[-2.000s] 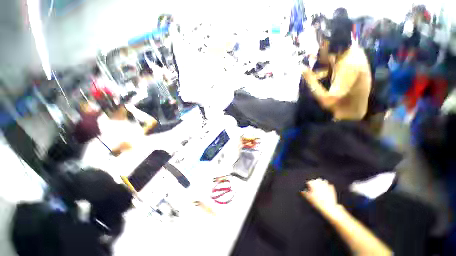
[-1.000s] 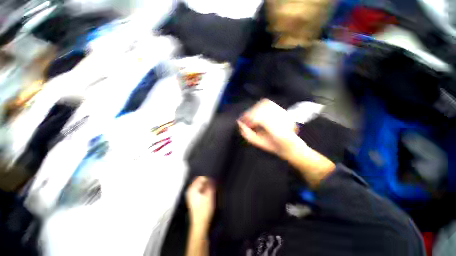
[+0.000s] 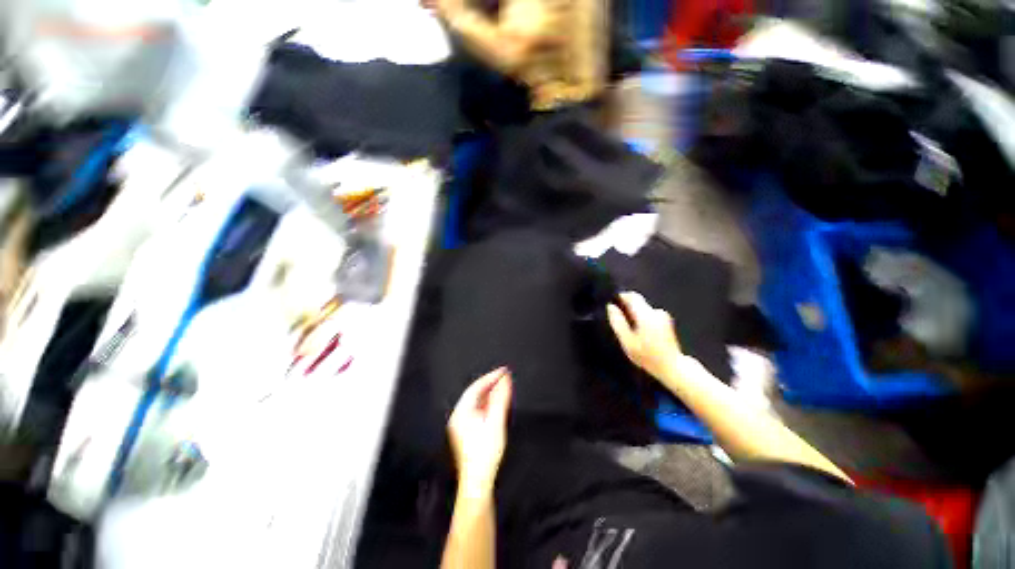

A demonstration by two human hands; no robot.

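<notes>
Black garment pieces (image 3: 506, 317) lie in a heap beside the table, in the middle of the head view. My left hand (image 3: 482, 417) is at the near left edge of a flat black panel, fingertips together; blur hides whether they pinch its edge. My right hand (image 3: 648, 331) is at the right part of the heap, with thumb and fingers at dark cloth; its grip cannot be made out. A white piece (image 3: 619, 235) lies on the heap beyond my right hand.
The white machine table (image 3: 384, 367) is at left, with blurred red-handled scissors (image 3: 323, 353), a grey item (image 3: 364, 267) and orange-red tools (image 3: 362, 202). A blue crate (image 3: 829, 317) with cloth stands on the floor at right. Another person (image 3: 545, 50) is at the top.
The view has turned down and right from the table. My left hand has come into view. My right hand now sits farther right, low over the heap, and a flat panel shows between the hands.
</notes>
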